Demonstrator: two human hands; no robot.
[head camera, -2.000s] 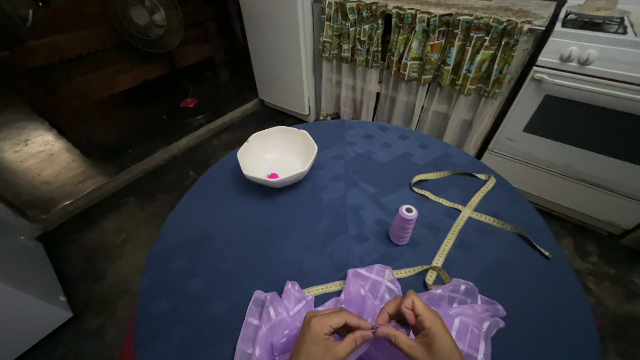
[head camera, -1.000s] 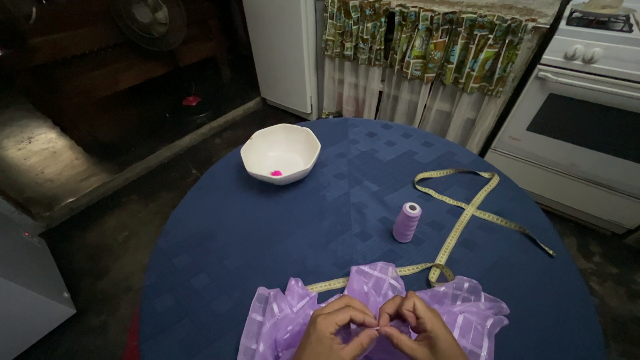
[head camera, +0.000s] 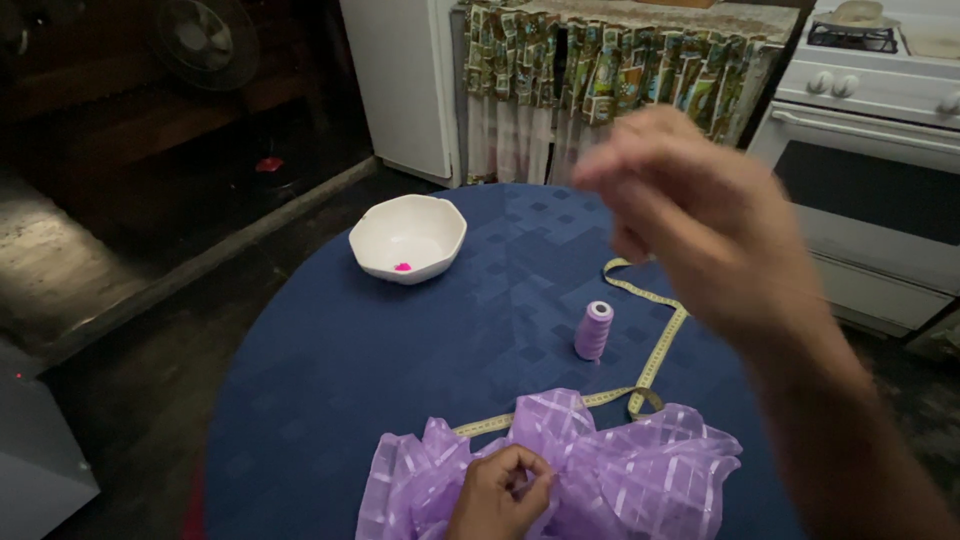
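Sheer purple fabric with pale stripes (head camera: 652, 472) lies bunched at the near side of the table. My left hand (head camera: 506, 487) pinches a gathered part of it between thumb and fingers. Raised high at the right, my right hand (head camera: 675, 202) is blurred, thumb and fingertips pressed together; whether a needle or thread is between them cannot be told. Below and left of it a cone of purple thread (head camera: 593, 331) stands upright. A yellow measuring tape (head camera: 661, 349) runs across the cloth, partly behind the raised hand and under the fabric.
A white faceted bowl (head camera: 409, 240) with a small bright pink item (head camera: 403, 267) inside stands at the back left of the round table with its blue tablecloth (head camera: 337, 390). Beyond the table are a patterned curtain (head camera: 517, 67), a white stove (head camera: 870, 150) and a fan (head camera: 199, 37).
My right hand has left the fabric and moved up and to the right, above the table. My left hand stays at the gathered cloth.
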